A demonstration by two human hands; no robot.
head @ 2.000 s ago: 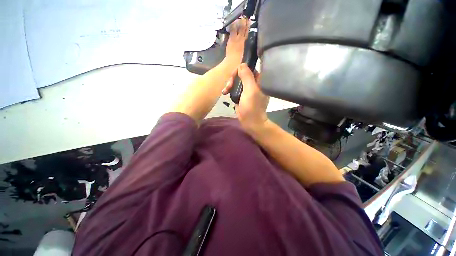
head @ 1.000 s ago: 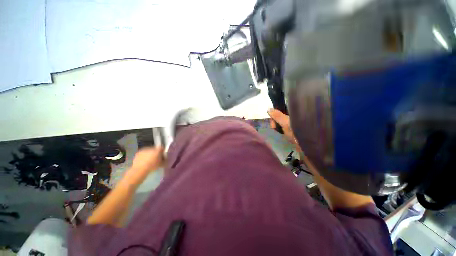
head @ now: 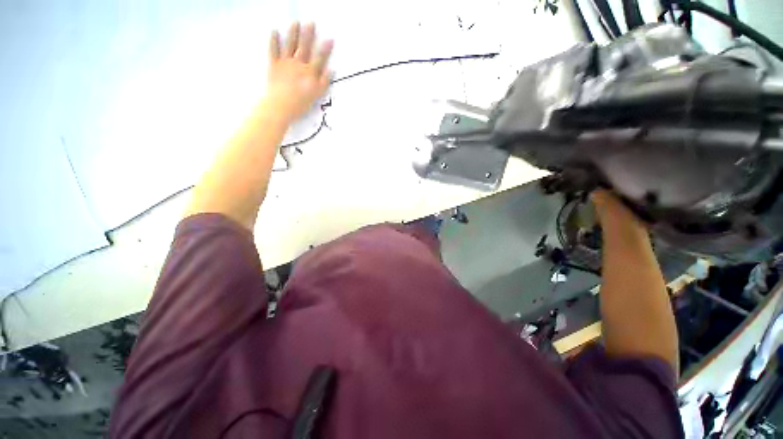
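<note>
The cutting machine [head: 652, 129] is at the upper right, blurred. Its grey base plate [head: 472, 163] sits at the table's near edge, off the lay. White marker paper [head: 172, 86] covers the fabric lay, whose cut edge shows as a dark, stepped line. My left hand [head: 300, 73] rests palm down on the paper beside this edge, fingers spread and empty. My right hand [head: 603, 199] is at the near side of the machine. The motor body hides most of it, including the fingers; the hand appears to grip the machine.
The pale table [head: 369, 184] ends in front of my body. Dark scraps [head: 39, 364] lie on the grey floor at the left. A round wire-like object [head: 579, 231] and wooden strips are below the machine. Dark cables [head: 631, 13] run at the top right.
My left hand has moved from beside my body up onto the paper, without the pale piece near it earlier. The machine and base plate now appear further right, and the motor shows from another side.
</note>
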